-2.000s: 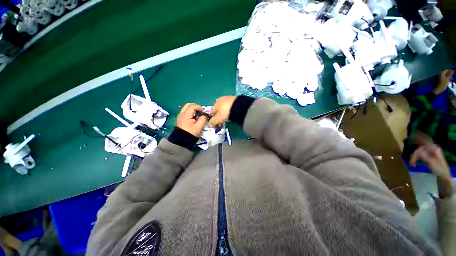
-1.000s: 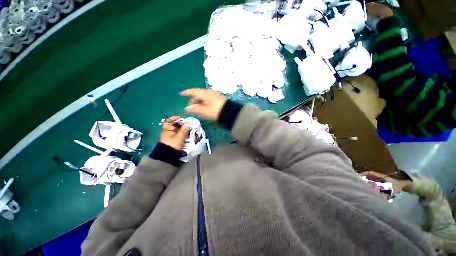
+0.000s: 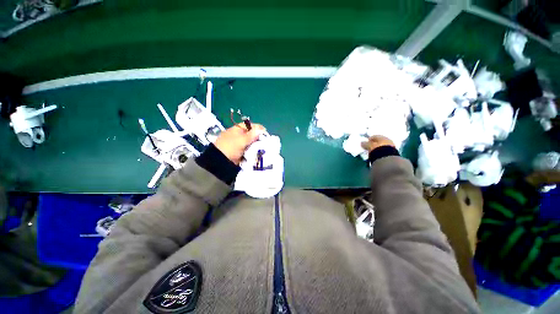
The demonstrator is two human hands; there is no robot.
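Observation:
My left hand [image 3: 236, 142] grips a white camera housing [image 3: 261, 175] close against my body. The housing has a dark opening with thin wires in it, and a dark part with thin red wires stands up at my fingers. My right hand [image 3: 379, 143] is at the lower edge of the heap of small white parts [image 3: 365, 92]. Its fingers touch the heap; glare hides whether they hold a part. The heap lies on a crinkled clear bag [image 3: 320, 130].
Two camera housings with antennas [image 3: 166, 147] lie left of my hands. Another white unit [image 3: 29, 126] is at far left. A pile of white units [image 3: 457, 122] lies right of the heap. A cardboard box [image 3: 451, 214] and blue bins [image 3: 67, 230] are below. A person in striped sleeves is at right.
My right hand has moved from beside the housing to the heap at the right. My left hand keeps the housing, its opening now facing up. The view has turned and shifted.

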